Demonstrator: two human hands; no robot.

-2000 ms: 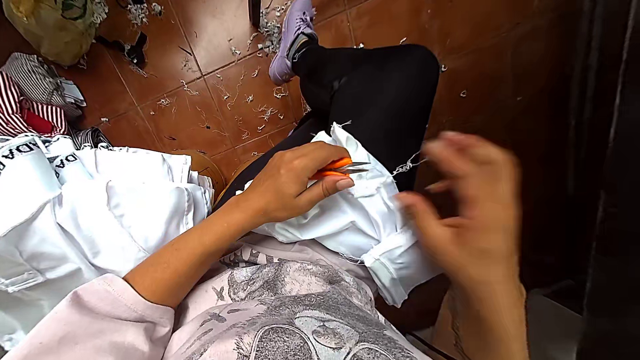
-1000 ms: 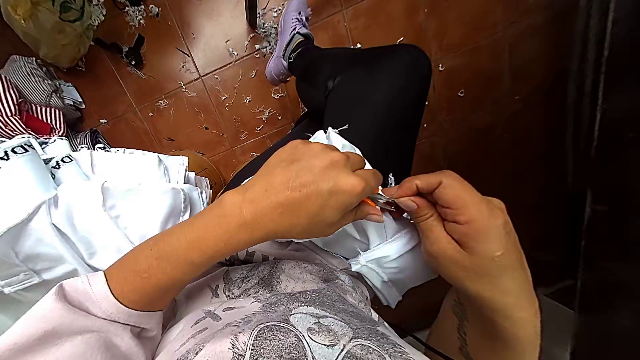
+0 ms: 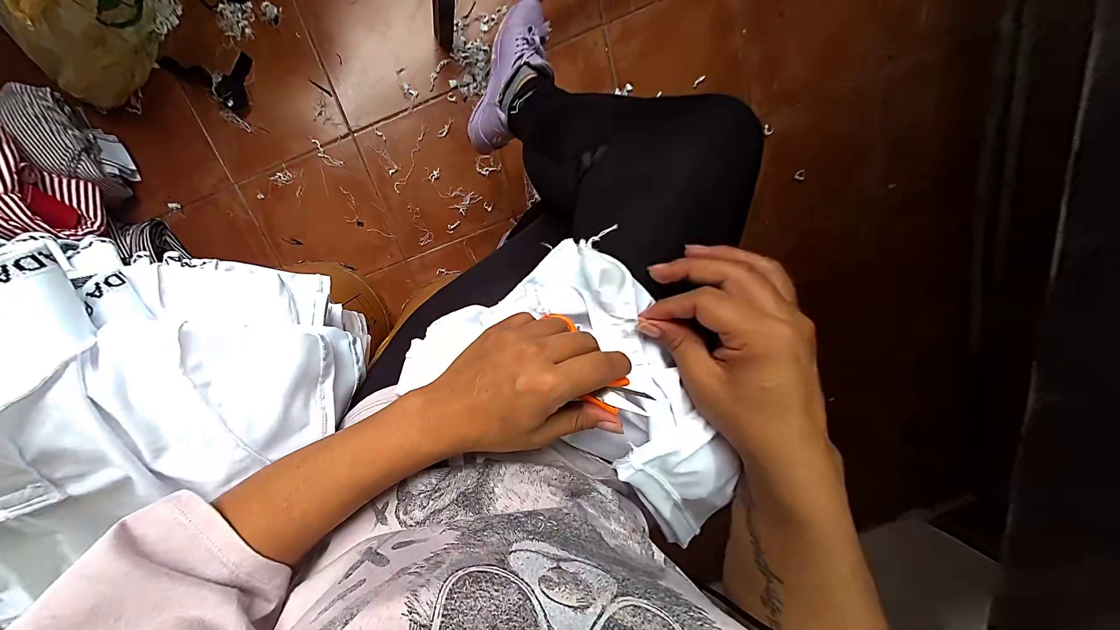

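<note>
A piece of white fabric [image 3: 604,297] with frayed threads at its top edge lies bunched over my lap. My left hand [image 3: 534,381] rests on it, gripping small scissors [image 3: 626,401] with orange handles; their short blades point right, slightly parted. At the fabric's right side, my right hand [image 3: 739,341] pinches the edge between thumb and index finger, the other fingers spread. Whether it holds a loose thread or the cloth itself is too small to tell.
White garments [image 3: 219,376] with dark lettering are piled at the left. Beyond them lie striped cloths [image 3: 52,140] and a yellowish bag [image 3: 83,48]. Thread scraps [image 3: 464,201] litter the tiled floor near a lilac shoe [image 3: 507,79]. A dark upright surface [image 3: 1063,350] stands at the right.
One second ago both hands met at the scissors' tips; now my right hand is at the fabric edge, farther from the blades. The scissors have stayed in my left hand.
</note>
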